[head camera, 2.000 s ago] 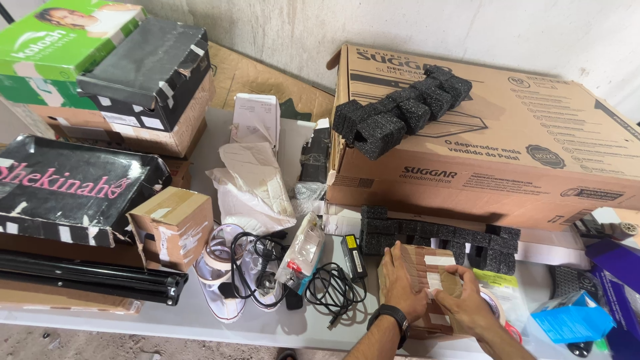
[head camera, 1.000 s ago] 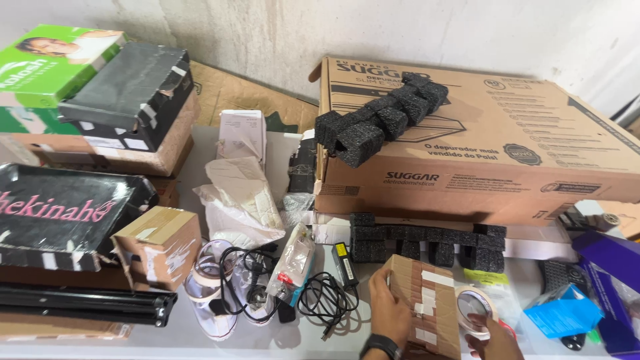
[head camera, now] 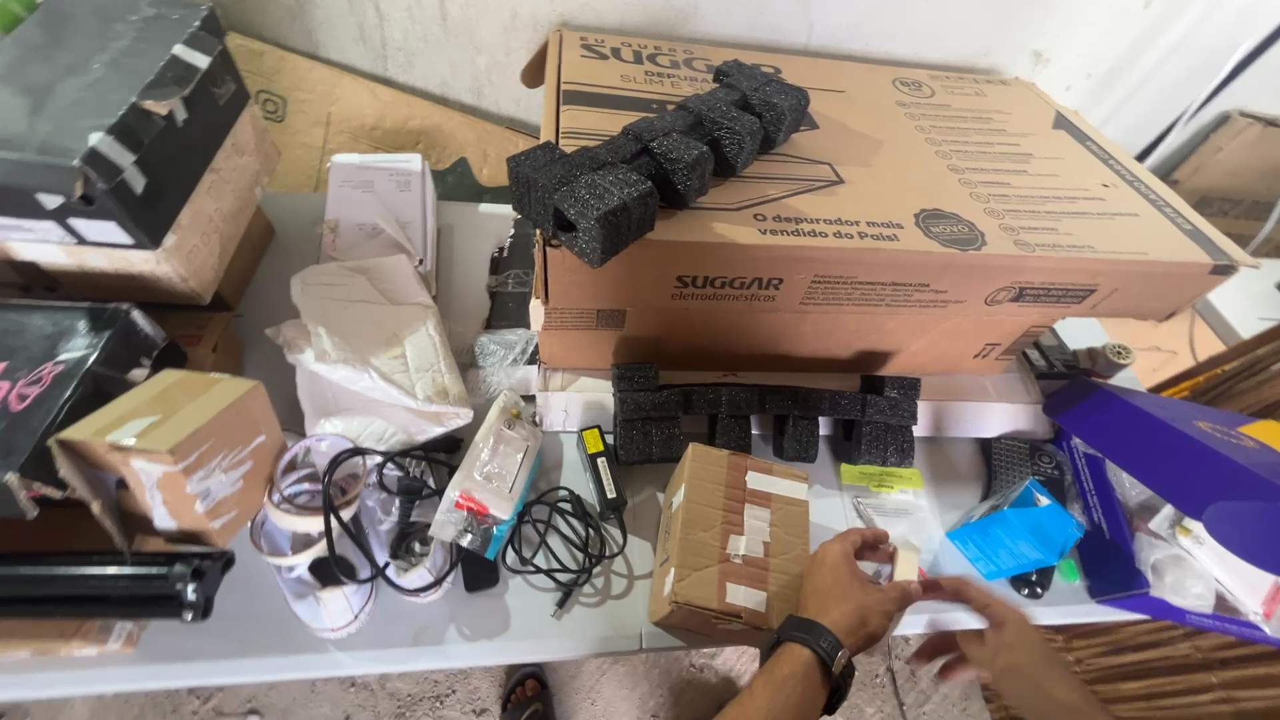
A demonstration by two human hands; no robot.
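My left hand [head camera: 848,592], with a black wristband, grips a roll of pale tape [head camera: 903,572] just right of a small cardboard box [head camera: 735,540]. My right hand [head camera: 985,635] is blurred; its thumb and forefinger meet near the roll's edge, the other fingers apart. Whether it pinches the tape end cannot be told. The box stands near the table's front edge and bears several strips of white tape. Behind it lies a black foam packing piece [head camera: 765,405]. A clear packet with a yellow-green label [head camera: 882,477] lies beyond my left hand.
A large cardboard carton [head camera: 870,270] with another black foam piece [head camera: 660,150] fills the back. To the left are a charger with cable [head camera: 600,470], white sandals [head camera: 320,560], a taped box [head camera: 175,450] and black boxes. A blue packet [head camera: 1015,530] and purple box [head camera: 1110,520] lie right.
My left hand has let go of the small box and now holds the tape roll, which was by my right hand a second ago. The view has shifted right.
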